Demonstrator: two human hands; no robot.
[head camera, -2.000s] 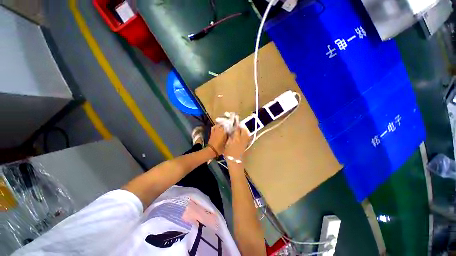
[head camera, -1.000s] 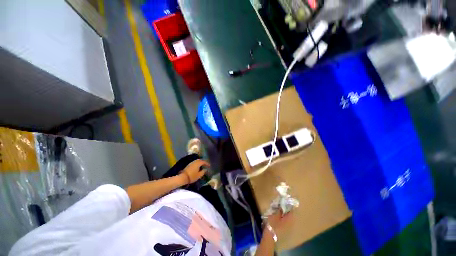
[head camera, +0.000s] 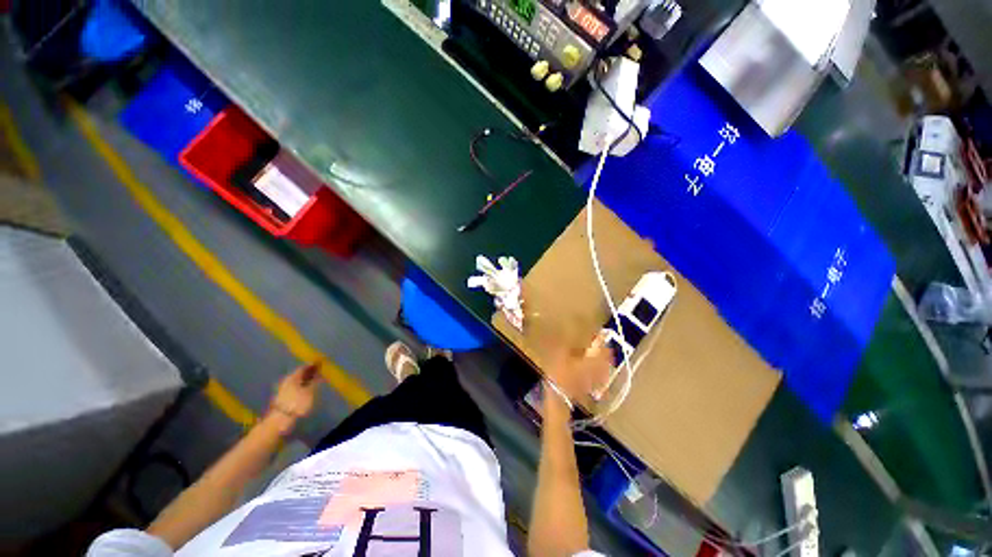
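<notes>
A white power strip (head camera: 644, 316) with dark sockets lies slanted on a brown cardboard sheet (head camera: 705, 397). Its white cord (head camera: 593, 234) runs up to a white plug block. My right hand (head camera: 579, 368) is blurred over the cardboard at the strip's lower end; whether it grips the strip cannot be told. A crumpled white item (head camera: 500, 289) lies at the cardboard's upper left corner, partly over the green bench. My left hand (head camera: 294, 392) is away from the bench, over the floor, small and blurred; its fingers are unclear.
A blue sheet (head camera: 751, 218) with white lettering lies beside the cardboard. Red and black leads (head camera: 500, 201) lie on the green bench (head camera: 359, 131). A tester (head camera: 533, 33) with lit digits stands at the top. A red bin (head camera: 223, 152) and blue stool (head camera: 435, 316) are below the bench edge.
The crumpled white item has left my right hand and lies at the cardboard's upper corner. My right hand has moved to the strip's end. The strip has turned slightly. My left hand has moved outward.
</notes>
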